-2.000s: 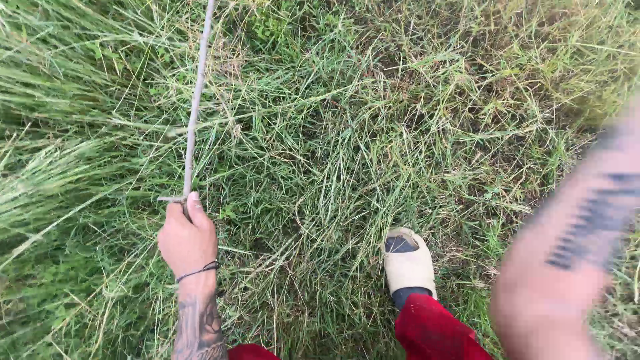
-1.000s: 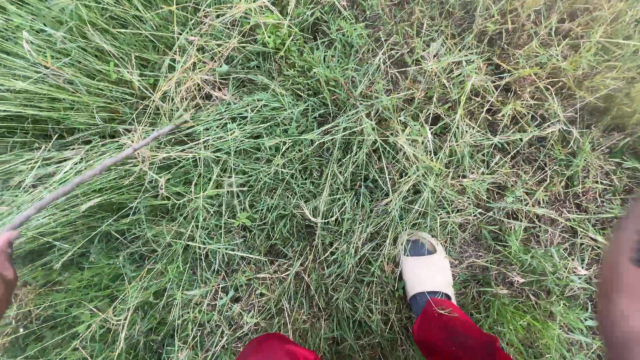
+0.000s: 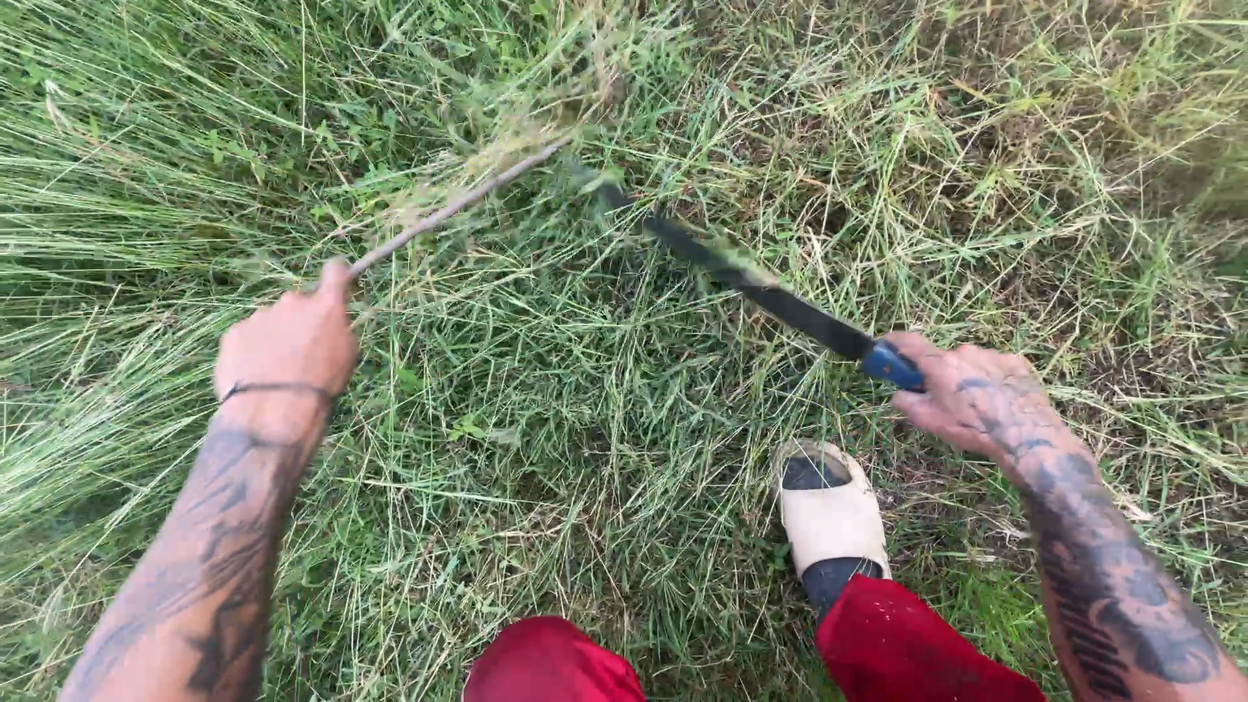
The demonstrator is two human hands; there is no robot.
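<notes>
My left hand grips the near end of a thin wooden stick, which slants up and right over the grass. Closed around the blue handle of a machete is my right hand. The machete's long dark blade points up and left through loose grass blades, and its blurred tip is near the stick's far end. Some grass bits lie across the blade. The stick's far end is blurred among cut-looking grass.
Tall green grass leans in from the left. Shorter, flattened and partly dry grass covers the ground at right. A foot in a beige slide sandal and dark sock stands below the machete, beneath a red trouser leg.
My right hand has come in from the right edge, and the machete now shows. My left hand has moved right from the left edge with the stick, whose far end has swung up and right.
</notes>
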